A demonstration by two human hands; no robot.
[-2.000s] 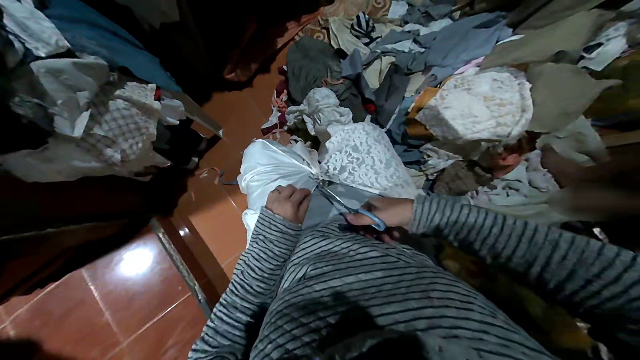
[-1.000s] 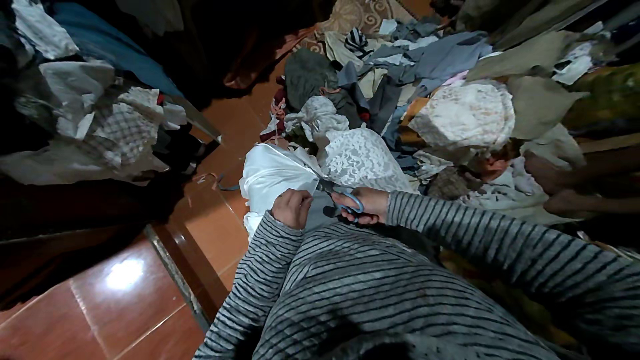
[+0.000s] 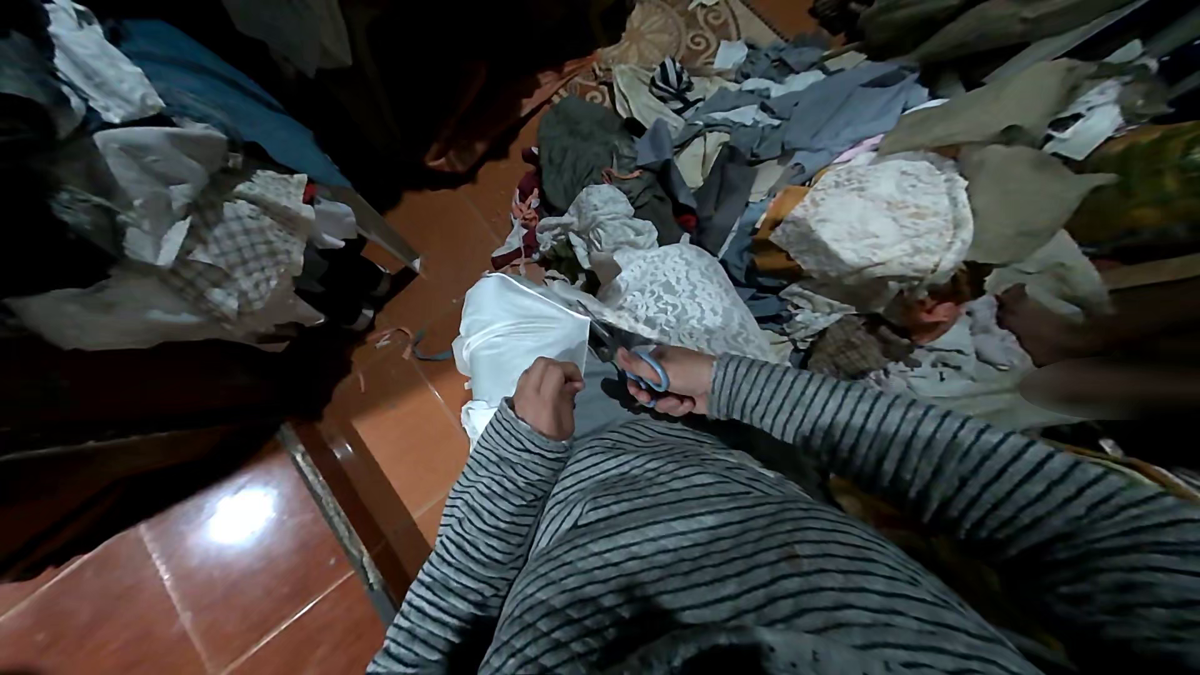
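My right hand (image 3: 677, 380) grips scissors (image 3: 649, 371) with blue-grey handles, their blades pointing up and left at the edge of a white fabric piece. My left hand (image 3: 549, 397) is closed on the near edge of the smooth white fabric (image 3: 516, 333), to the left of the scissors. White lace fabric (image 3: 689, 295) lies just beyond the blades and joins or touches the smooth piece; I cannot tell which. Grey cloth (image 3: 605, 398) shows between my two hands. How far the blades are apart is unclear.
A heap of mixed fabric scraps (image 3: 731, 141) spreads ahead and to the right, with a round patterned white piece (image 3: 877, 220) on it. More scraps (image 3: 234, 244) lie at the left on a dark surface. Reddish floor tiles (image 3: 417, 375) and a door-like threshold strip (image 3: 333, 516) show at the left.
The scissors have turned from slanting beside my left hand to pointing up and left along the white fabric. Both hands keep their holds.
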